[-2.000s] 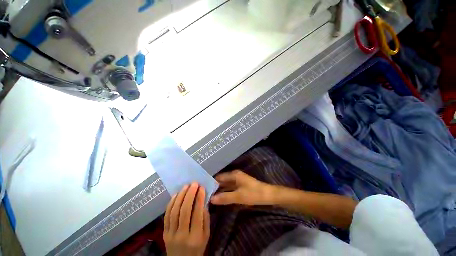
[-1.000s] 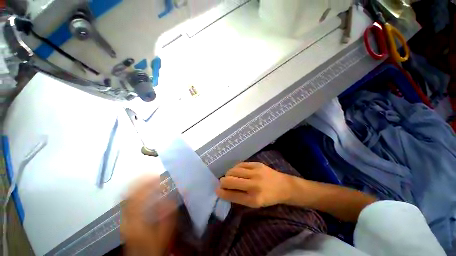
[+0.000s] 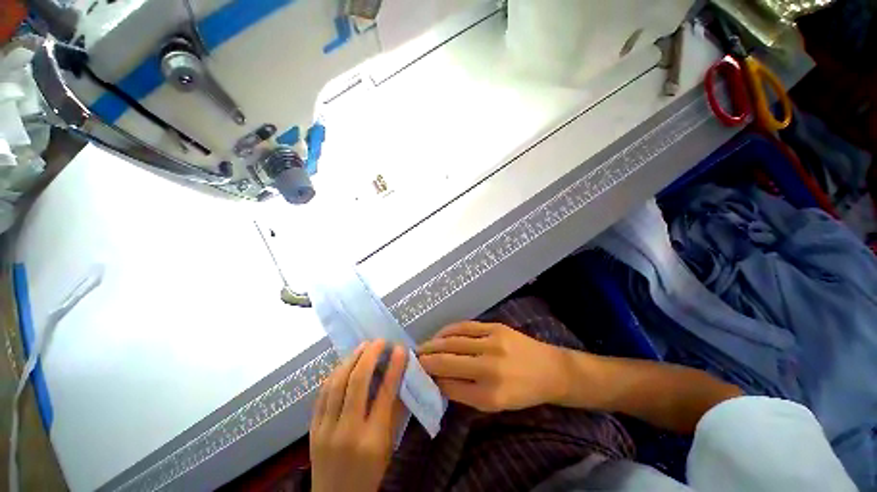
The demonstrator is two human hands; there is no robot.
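A pale blue cloth piece (image 3: 358,312) lies across the table's front edge, its far end on the white table near the machine head. Its near end hangs over my striped lap. My left hand (image 3: 358,413) has its fingertips on the piece's left side. My right hand (image 3: 490,365) grips the piece's right edge, fingers bent. The two hands are close together with the cloth between them. The knurled dark knob (image 3: 291,176) on the white sewing machine head (image 3: 231,77) is beyond the cloth's far end. The needle area is too bright to make out.
A ruler band (image 3: 538,216) runs along the table edge. Scissors with red and yellow handles (image 3: 729,93) lie at the right end. A blue crate (image 3: 630,306) holds heaped blue-grey cloth (image 3: 760,259). A narrow white strip (image 3: 60,312) curls at the table's left; white scraps (image 3: 17,130) are upper left.
My left hand moved off the cloth and has come back onto it. The cloth now shows a folded band lengthwise. The narrow blue strip on the table's left is gone from view. The view has shifted.
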